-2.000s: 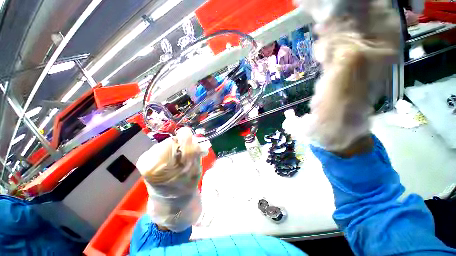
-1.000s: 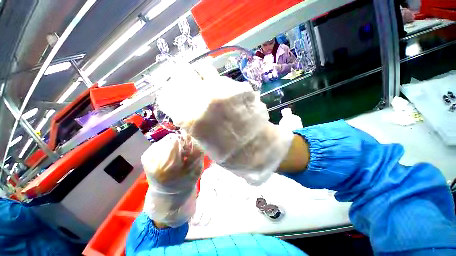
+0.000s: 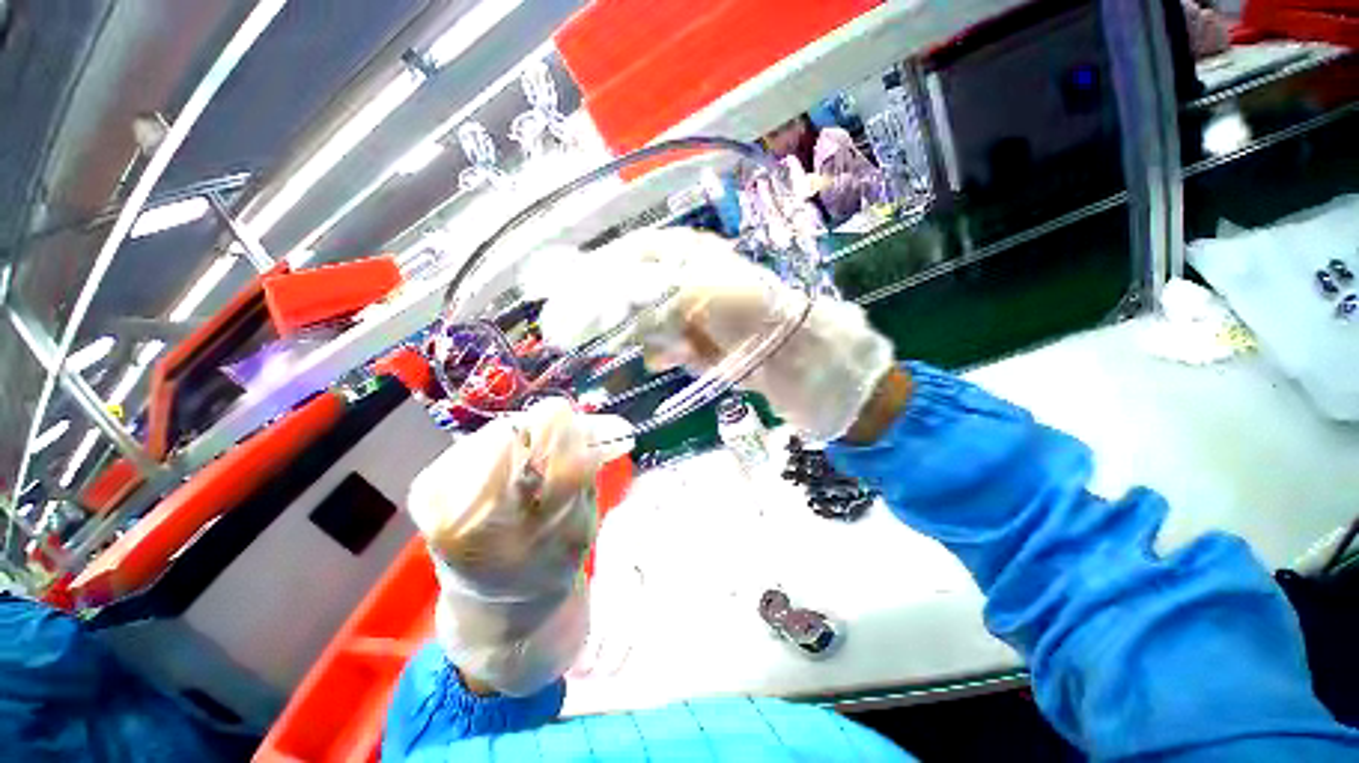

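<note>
A clear ring frame [image 3: 689, 145] is held up in front of me, tilted, with a thin shiny rim. My left hand [image 3: 514, 485], in a thin whitish glove, is closed on the ring's lower edge. My right hand [image 3: 730, 321], also gloved, is at the ring's right part, with white material, possibly a wipe [image 3: 596, 283], at its fingers inside the ring outline. The glove and the white material are hard to tell apart, and the right fingertips are partly hidden.
Two small dark-silver parts [image 3: 797, 623] lie near the bench edge. Dark glossy parts [image 3: 829, 486] are heaped behind, beside a small bottle [image 3: 739, 429]. A red-orange bin [image 3: 350, 663] is at left. A white sheet [image 3: 1282, 321] with small dark parts is at far right. A person [image 3: 847, 172] sits beyond.
My right hand came down from the upper right to the ring, first covering much of it, then shifting right so the rim shows again. My left hand stays nearly in place.
</note>
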